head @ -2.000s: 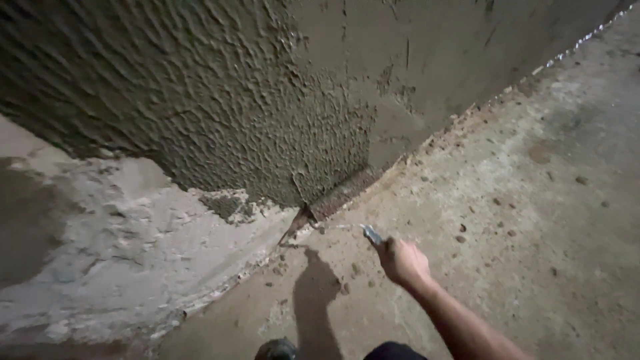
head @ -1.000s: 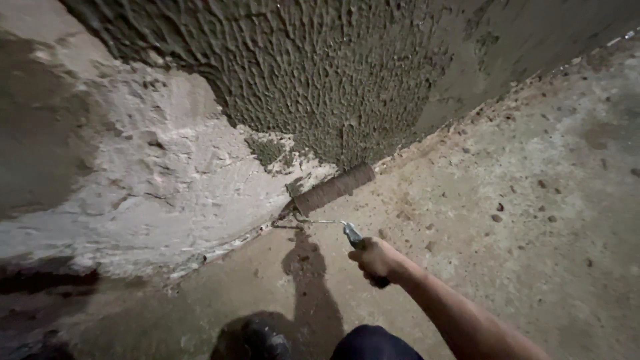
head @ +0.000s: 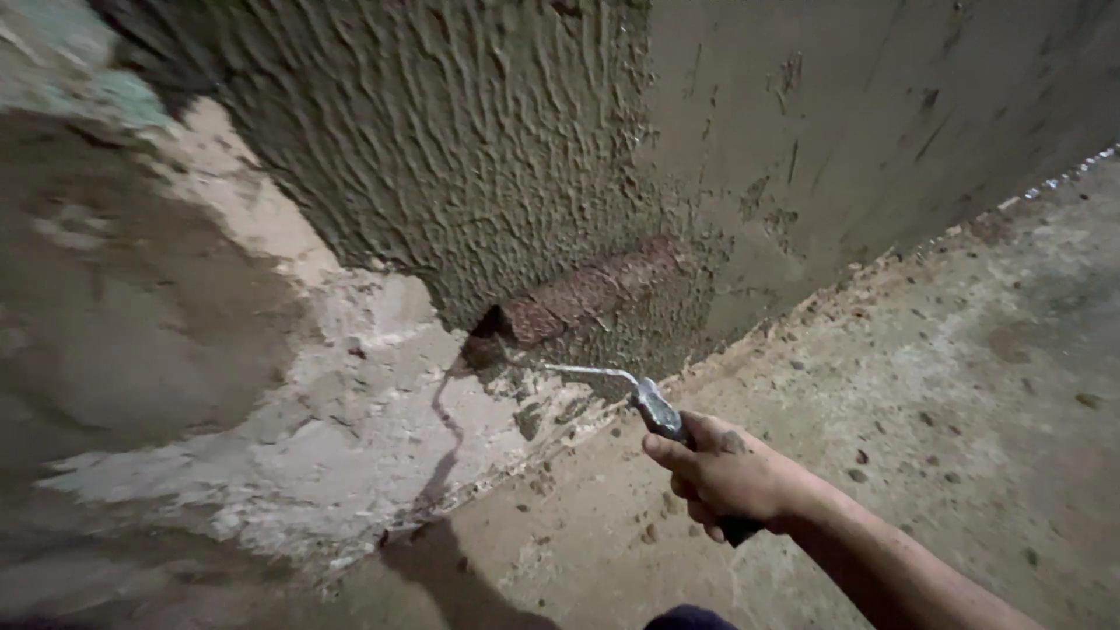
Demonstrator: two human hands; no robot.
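Observation:
My right hand is closed around the dark handle of a paint roller. A bent metal rod runs from the handle to the reddish-brown, coated roller sleeve, which lies slanted against the lower wall. Under and above the sleeve is wet grey-brown plaster or mortar, marked with raised ridges. A smoother stretch of the same coating lies to the right. Lower left, a pale, rough wall patch borders the ridged coating. My left hand is out of view.
The concrete floor meets the wall along a rough diagonal edge, with small crumbs scattered near it. A dark shadow falls on the floor at the bottom. Part of dark clothing shows at the lower edge.
The roller sleeve has moved up from the foot of the wall onto the ridged coating, with my right hand still on its handle. The view has shifted.

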